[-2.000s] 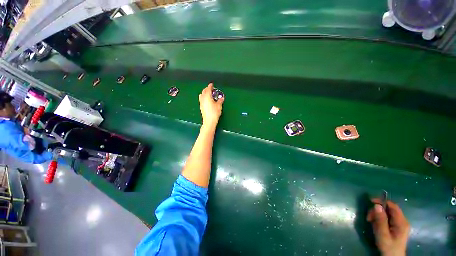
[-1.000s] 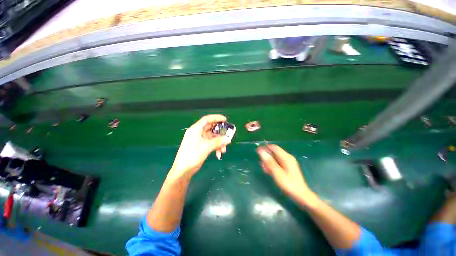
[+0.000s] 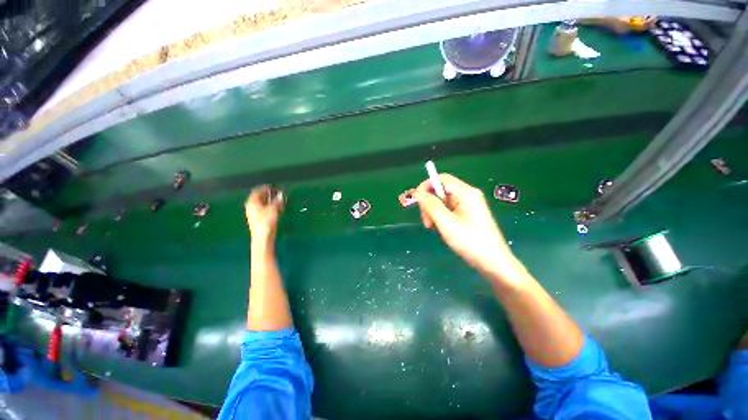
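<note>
My left hand (image 3: 264,210) is at the left centre over the green bench, its fingertips closed around a small dark electronic module (image 3: 277,197), mostly hidden by the fingers. My right hand (image 3: 459,215) holds a slim whitish pen-like tool (image 3: 435,177) that points up and away; its lower part is hidden in the fingers. A copper-coloured module (image 3: 407,198) lies just left of the right fingertips; I cannot tell if they touch it. A dark module with silver patches (image 3: 361,208) and a small white piece (image 3: 337,196) lie between my hands.
More modules lie along the bench, one dark module (image 3: 506,193) right of my right hand. A wire reel (image 3: 656,257) stands at right beside a slanting metal post (image 3: 681,131). A black fixture (image 3: 123,320) is at left. A fan (image 3: 480,51) and bottle (image 3: 563,39) stand behind. A blue sleeve shows at far right.
My left hand has moved left and away from my right hand, still around a module. My right hand has risen to the copper module, the whitish tool now plainly visible. The view has shifted.
</note>
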